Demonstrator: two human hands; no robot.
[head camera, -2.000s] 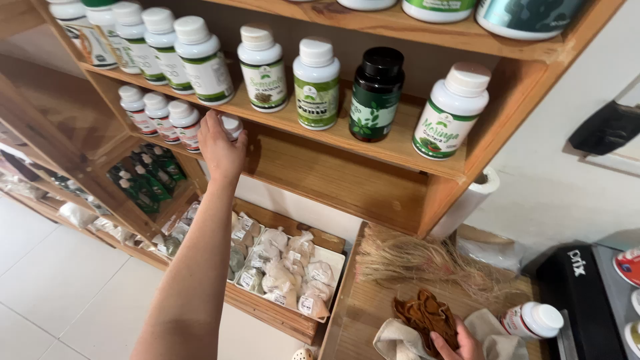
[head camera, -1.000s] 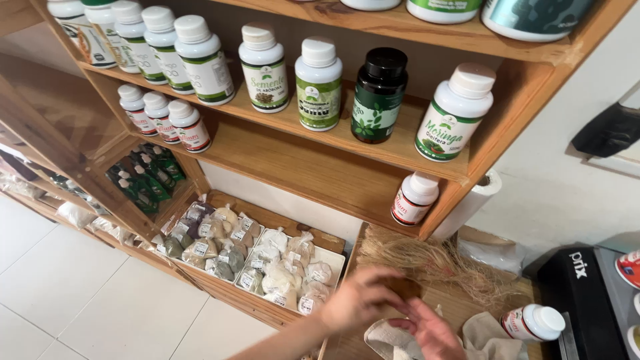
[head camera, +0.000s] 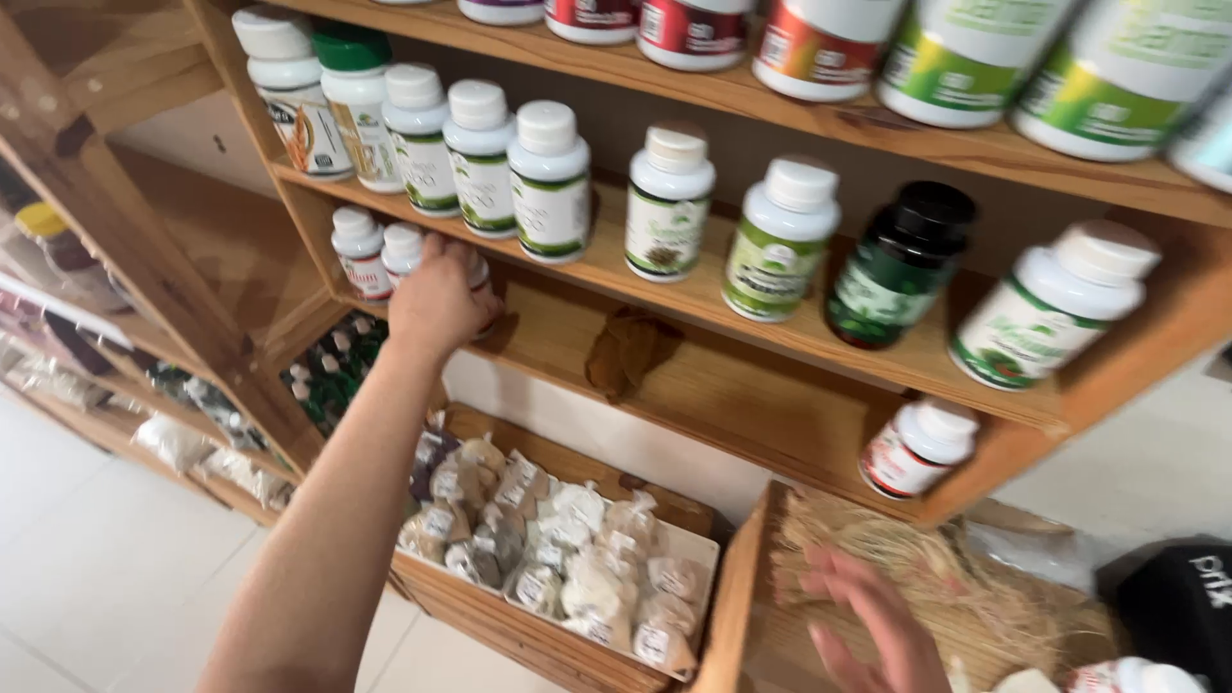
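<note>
My left hand (head camera: 438, 294) reaches to the left part of the lower shelf, its fingers around a small white bottle (head camera: 479, 279) that it mostly hides. Two like bottles with red and white labels, one (head camera: 361, 255) and another (head camera: 401, 252), stand just left of it. A crumpled brown cloth (head camera: 626, 354) lies mid-shelf. At the shelf's right end stands another small white bottle (head camera: 919, 449). Low at the right, my right hand (head camera: 871, 626) is blurred, fingers apart and holding nothing, over a wooden surface with dry fibres (head camera: 895, 539).
Larger supplement bottles, such as a white one (head camera: 549, 183) and a dark green one (head camera: 902, 265), line the shelf above. Below, a tray (head camera: 707, 587) holds several small tied bags. A black device (head camera: 1169, 587) stands at the right, near a bottle (head camera: 1121, 676) lying tilted.
My left hand has moved from the lower right back to the small bottles at the left. The brown cloth, in my right hand two seconds ago, now lies on the shelf. The view has shifted nearer the shelves.
</note>
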